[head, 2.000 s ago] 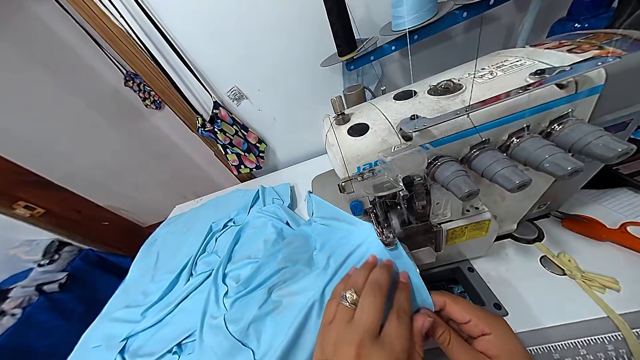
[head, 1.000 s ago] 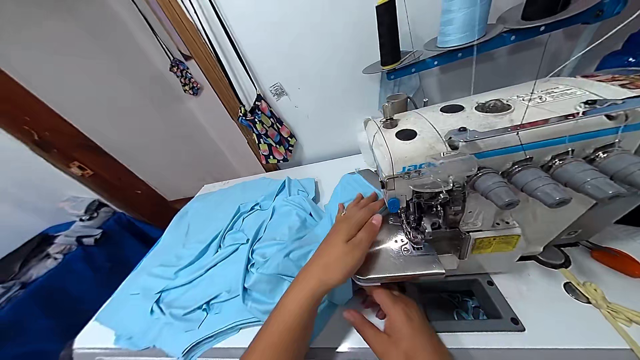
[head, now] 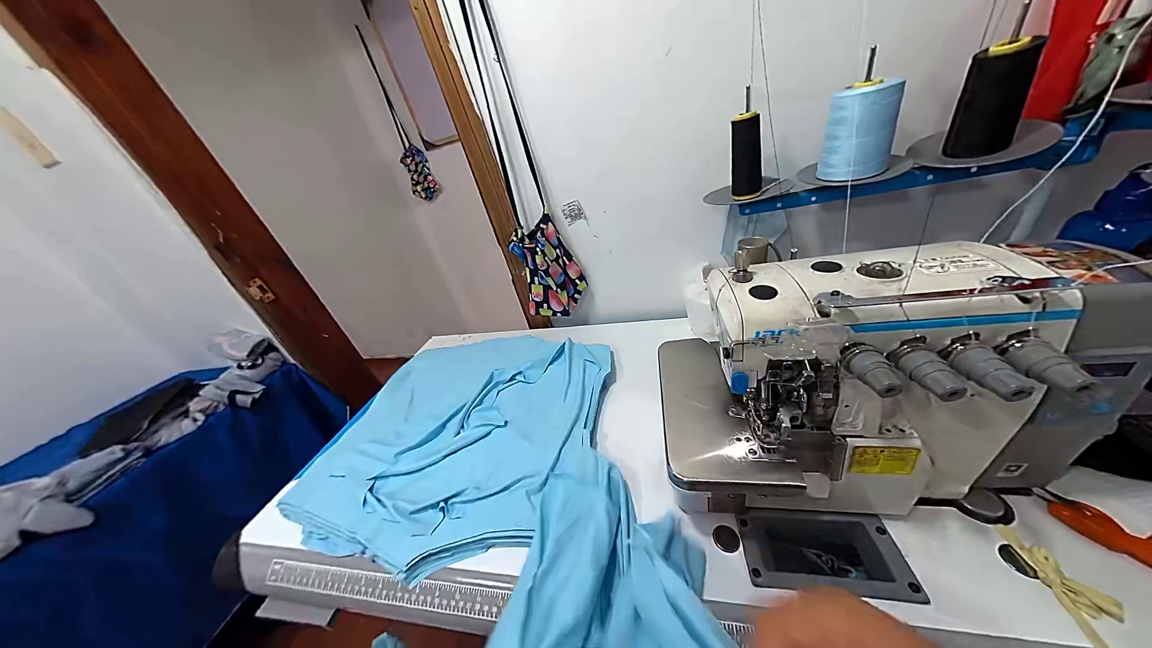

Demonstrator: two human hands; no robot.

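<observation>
A light blue fabric piece (head: 594,567), blurred at its lower part, hangs over the table's front edge at the bottom middle. Just right of it, at the bottom edge of the view, part of my right hand (head: 832,619) shows, blurred; its fingers and anything it holds cannot be made out. My left hand is out of view. Stacked light blue fabric pieces (head: 450,432), the top one wrinkled, lie on the left of the table. To their right stands a white Jack overlock sewing machine (head: 900,360), with no fabric on its metal work plate (head: 720,423).
Thread cones (head: 859,130) stand on a blue rack behind the machine. Orange-handled scissors (head: 1102,531) and a yellowish tie (head: 1062,576) lie at the right. A ruler tape (head: 387,585) runs along the table's front edge. A blue-covered surface (head: 243,468) with cloths is at the far left.
Both hands have left the machine; the left is out of view and the right is at the bottom edge. Blue fabric has come away from the machine to the table's front. The view has shifted.
</observation>
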